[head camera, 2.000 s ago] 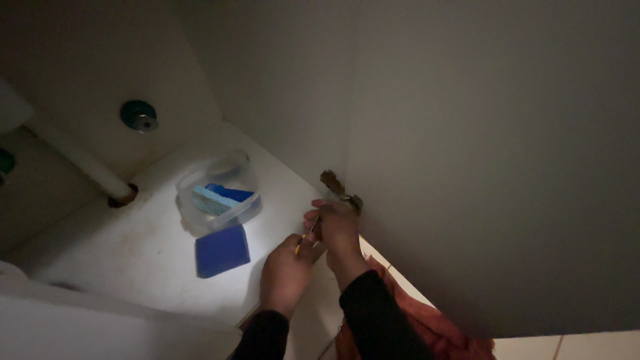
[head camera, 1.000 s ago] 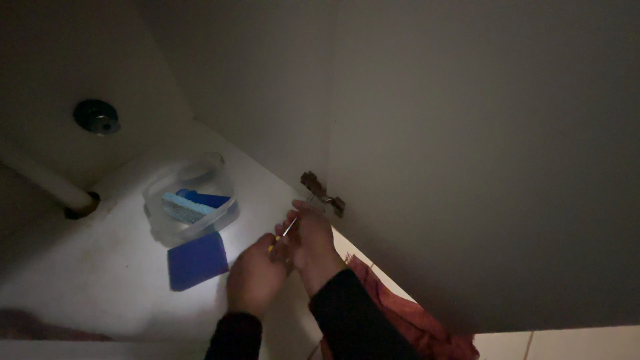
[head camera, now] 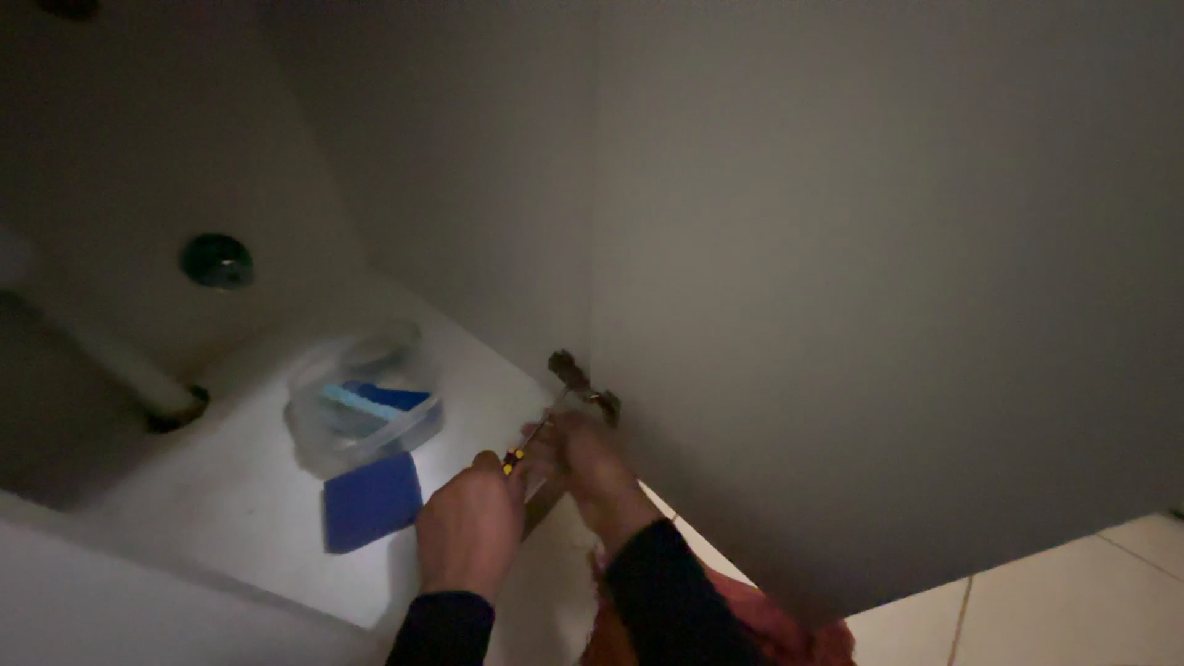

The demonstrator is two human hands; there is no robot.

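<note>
My left hand (head camera: 470,523) is closed around the yellow-and-black handle of a screwdriver (head camera: 512,461). Its thin shaft points up and right toward a corroded cabinet hinge (head camera: 583,384), which joins the cabinet's side panel to the open door (head camera: 832,324). Just under the hinge, my right hand (head camera: 592,467) has its fingers around or beside the shaft; whether they grip it cannot be told in the dim light. The screwdriver's tip is at or close to the hinge, and too small to tell exactly.
On the white cabinet floor (head camera: 231,509) stand a clear plastic tub (head camera: 365,453) with blue items inside and a blue sponge or box (head camera: 373,502). A pipe (head camera: 129,356) enters a hole at left. A reddish cloth (head camera: 786,620) lies on floor tiles below the door.
The screwdriver's tip has come up to the hinge, and its shaft shows more plainly between my hands. The view has shifted somewhat.
</note>
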